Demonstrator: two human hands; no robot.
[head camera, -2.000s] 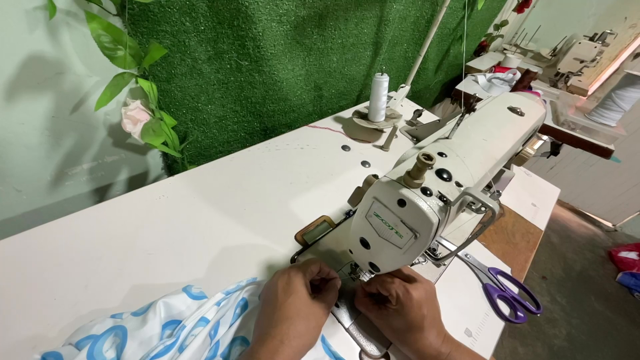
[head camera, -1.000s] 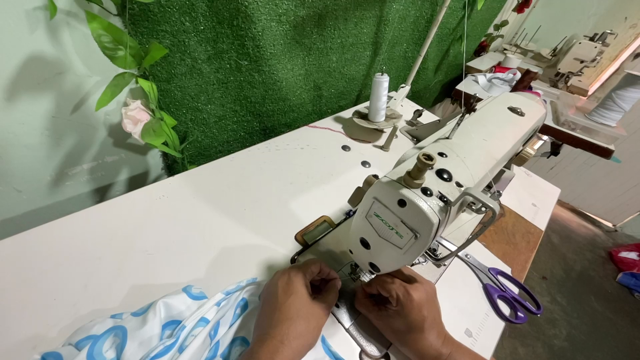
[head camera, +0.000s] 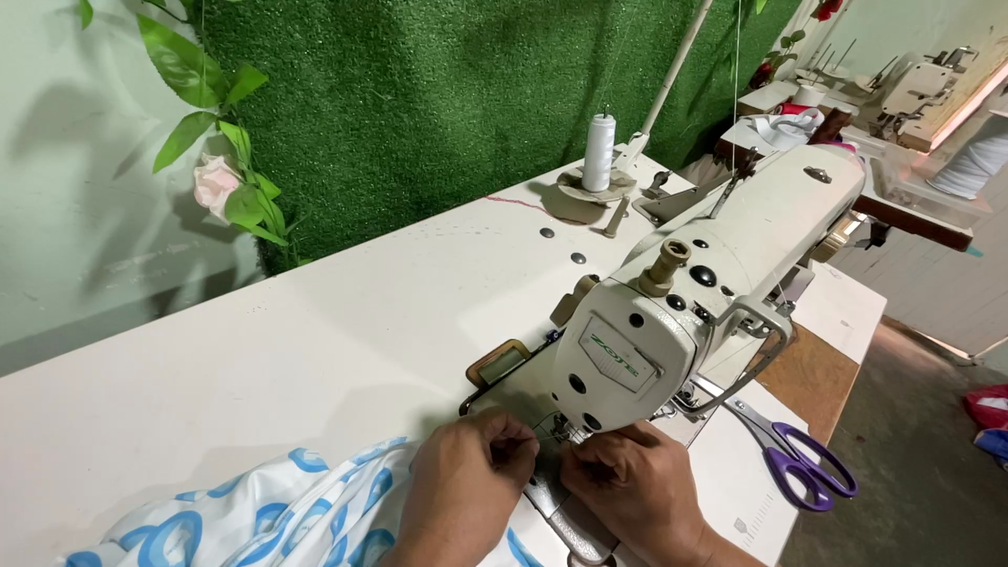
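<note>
Both hands are at the needle area of a white industrial sewing machine (head camera: 748, 228). My left hand (head camera: 476, 472), left of the presser foot (head camera: 563, 428), pinches a thin thread (head camera: 547, 435) between thumb and fingertips. Just under the machine head, on the right of the foot, my right hand (head camera: 638, 480) has its fingertips pinched together; what lies between them cannot be made out. White fabric with blue ring shapes (head camera: 268, 512) is bunched beside and under my left forearm. The metal bed plate (head camera: 579, 524) shows below the hands.
Purple-handled scissors (head camera: 811, 465) rest right of the machine. A white thread cone (head camera: 599, 153) stands on a holder behind it, near a thread stand pole (head camera: 677, 67). Green artificial turf (head camera: 441, 102) borders the white table (head camera: 315, 339). Another sewing machine (head camera: 917, 94) stands at the back right.
</note>
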